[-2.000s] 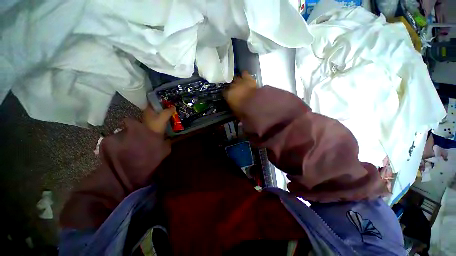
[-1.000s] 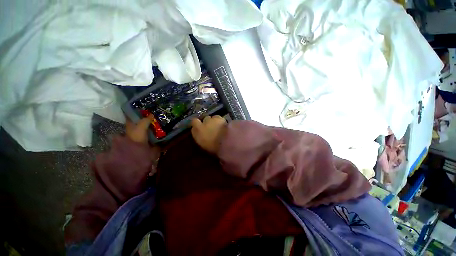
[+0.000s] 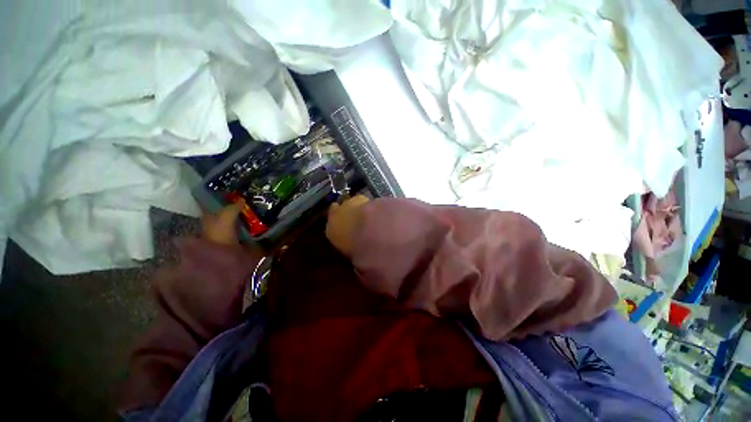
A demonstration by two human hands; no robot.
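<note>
The machine drawer (image 3: 290, 221), a grey tray full of metal bits, sticks out from under the table edge. An orange-red handle (image 3: 247, 214) and a green piece (image 3: 284, 185) lie in it. My left hand (image 3: 221, 224) is at the drawer's left front corner beside the red handle; its fingertips are partly hidden. My right hand (image 3: 347, 222) is at the drawer's front right corner, fingers bent; I cannot tell if it holds anything. White fabric pieces (image 3: 107, 91) hang over the drawer's back and left.
More white fabric (image 3: 560, 107) is heaped on the white table (image 3: 395, 107). A ruler-like scale (image 3: 365, 152) runs along the table edge. Pink fabric (image 3: 656, 227) lies in the trough at the right. Small items and a red piece (image 3: 678, 314) show at the lower right.
The view has shifted right, so drawer and fabric appear further left. My right hand has moved from the drawer's right side to its front corner. More of the drawer's contents show.
</note>
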